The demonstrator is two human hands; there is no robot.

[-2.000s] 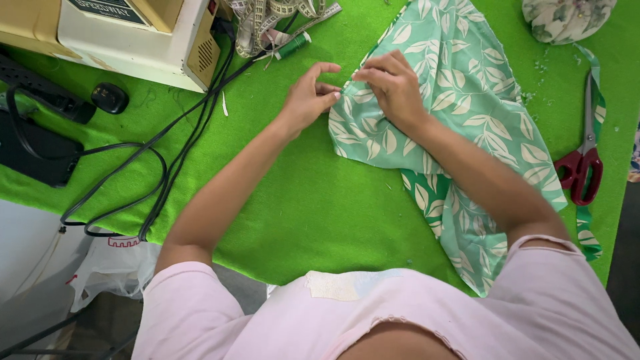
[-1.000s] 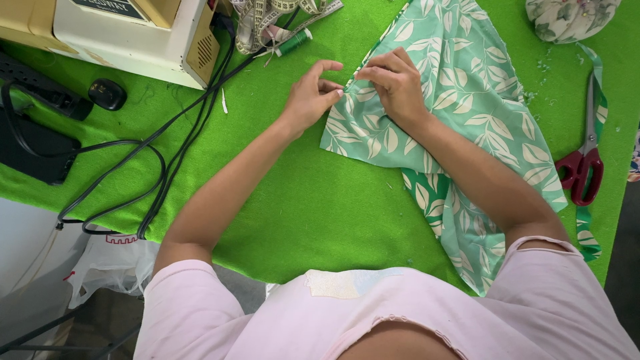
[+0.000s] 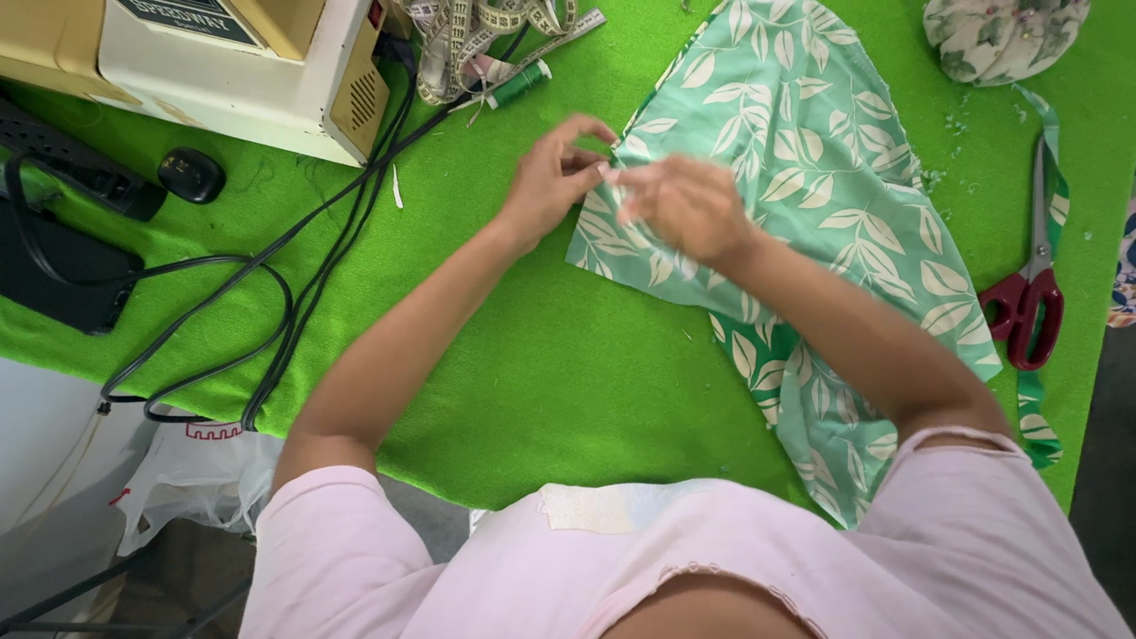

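Observation:
Green fabric with a cream leaf print (image 3: 852,204) lies spread over the green cloth-covered table. My left hand (image 3: 555,182) is at the fabric's left edge, its thumb and fingers pinching that edge. Close beside it, my right hand (image 3: 683,209) is blurred, with its thumb and fingertips near the left fingertips, over the fabric; whether it grips anything is unclear. A darker green leaf-printed part (image 3: 754,355) shows under the lighter fabric, below my right forearm.
Red-handled scissors (image 3: 1029,306) and a fabric strip (image 3: 1038,426) lie at the right, below a floral pincushion (image 3: 1003,35). At the left are a sewing machine (image 3: 231,89), black cables (image 3: 306,226) and a phone (image 3: 67,266). A measuring tape (image 3: 461,40) lies by a green thread spool (image 3: 519,84).
My right hand has shifted slightly down and is now blurred with motion. My left hand stays at the fabric's edge.

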